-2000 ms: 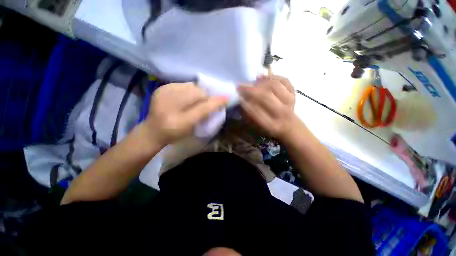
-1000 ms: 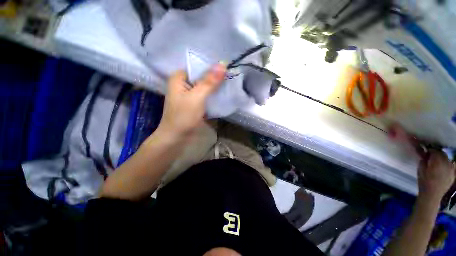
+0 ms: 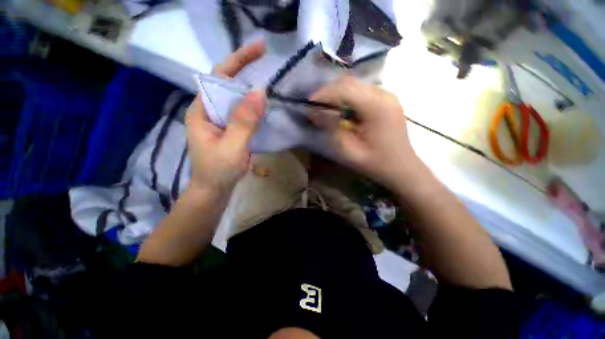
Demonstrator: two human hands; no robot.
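A pale grey-white garment point(image 3: 292, 136) with dark bands lies bunched over the table's front edge. My left hand point(image 3: 222, 132) pinches a folded white corner of it between thumb and fingers. My right hand point(image 3: 365, 126) is closed at the garment's dark fuzzy seam edge point(image 3: 292, 69), to the right of my left hand. A small yellowish bit shows in the right fist, perhaps part of a small tool; the rest is hidden by the fingers. The right hand is slightly blurred.
Scissors with orange and red handles point(image 3: 519, 136) lie on the white table point(image 3: 458, 172). The sewing machine point(image 3: 564, 53) stands at upper right. A pink cloth strip point(image 3: 576, 212) lies near the right front edge. Striped fabric point(image 3: 142, 179) hangs by a blue basket point(image 3: 50, 132) at left.
My right hand went to the table's right end and has come back to the garment, now with a small yellowish thing in it. My left hand keeps the garment and has shifted left.
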